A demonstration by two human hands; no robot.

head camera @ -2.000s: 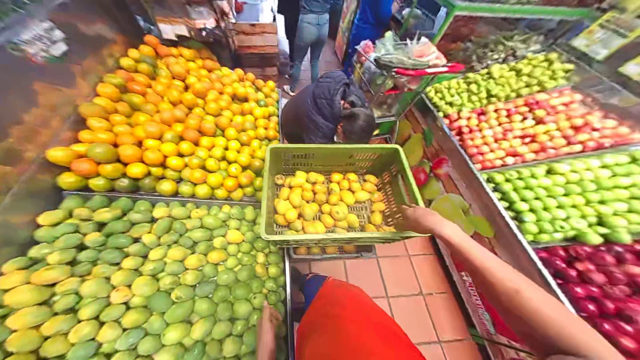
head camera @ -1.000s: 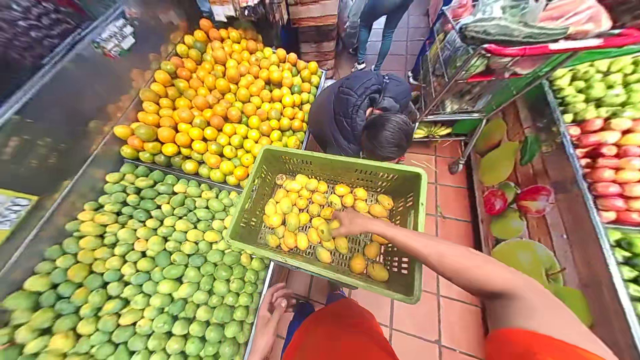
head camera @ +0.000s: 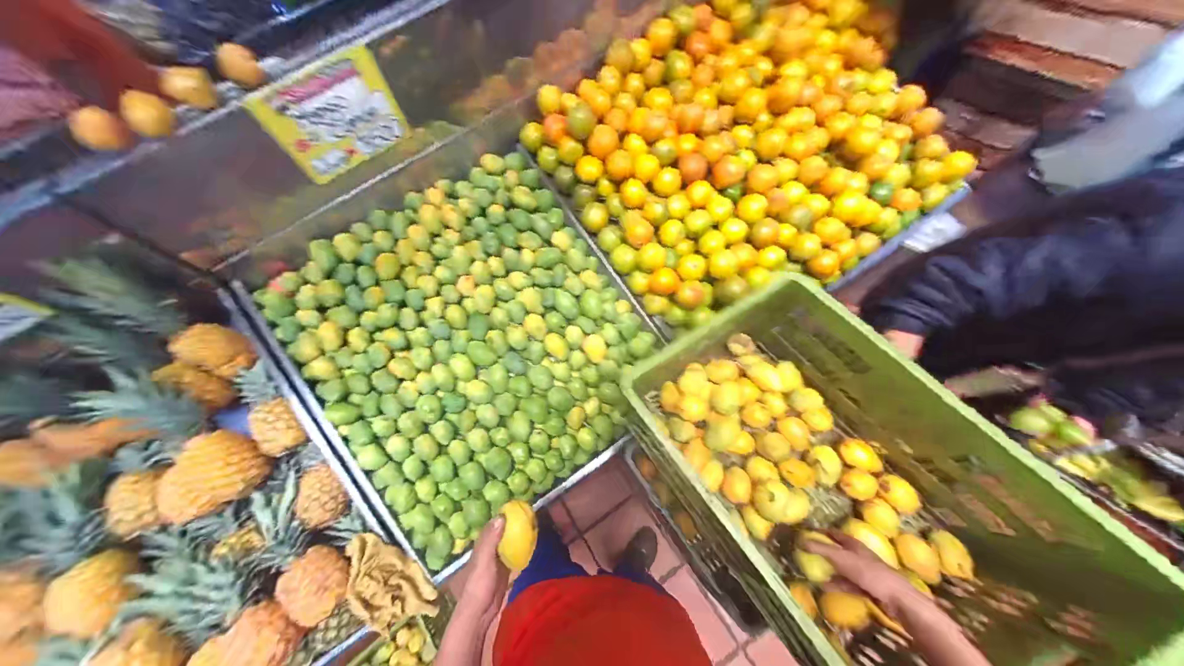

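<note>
A yellow mango-like fruit is in my left hand, held over the near edge of the bin of small green and yellow fruit. On the right stands a green plastic crate with many yellow fruits in its near left part. My right hand reaches into this crate among the fruits, its fingers curled at a yellow one; whether they grip it cannot be told.
Orange and yellow citrus fill the bin behind. Pineapples lie at left, beside a crumpled brown cloth or paper. A yellow-edged price sign hangs above. A person in a dark jacket is close beyond the crate.
The view has swung left, bringing the pineapples in. My left hand, with no fruit visible in it one second ago, now holds a yellow one. My right hand is still in the crate.
</note>
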